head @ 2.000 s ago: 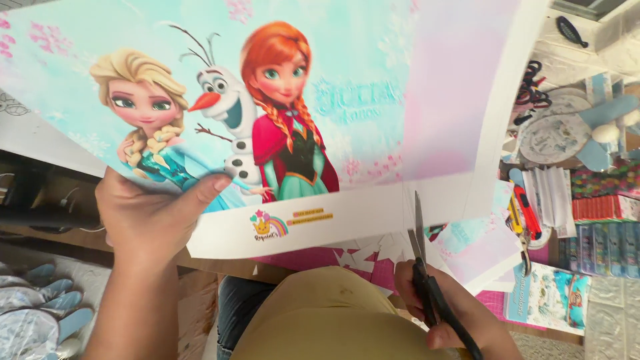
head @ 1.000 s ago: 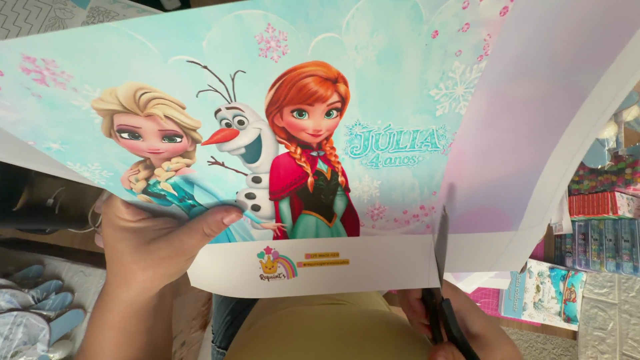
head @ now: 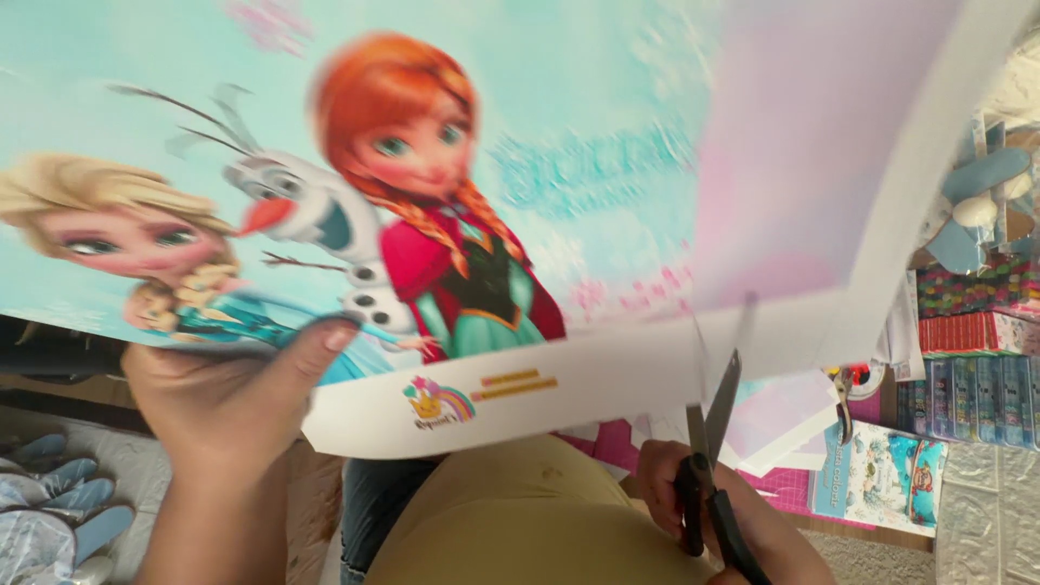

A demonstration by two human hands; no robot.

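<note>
A large printed sheet point(head: 617, 268) with cartoon figures, pale blue with a lilac part and a white lower border, fills the upper view. My left hand point(head: 236, 406) pinches its lower left edge, thumb on top of the print and fingers hidden behind. Below the right part of the sheet, my right hand point(head: 691, 496) holds black-handled scissors point(head: 715, 431). The scissor blades stand parted and point up at the white border, where a slit runs up near the line between blue and lilac. Blur hides whether the blades touch the paper.
Behind the sheet at right lie paper pieces point(head: 788, 422) on a pink cutting mat point(head: 792, 487), a printed booklet point(head: 877, 479) and clear boxes point(head: 975, 398). Bagged slippers point(head: 65, 504) lie at lower left. Other bagged slippers point(head: 975, 203) are at upper right.
A slit now shows in the white border near the scissors, where the border looked whole two seconds ago. The sheet has shifted and tilted in my left hand. The scissor blades are wider apart than one second ago.
</note>
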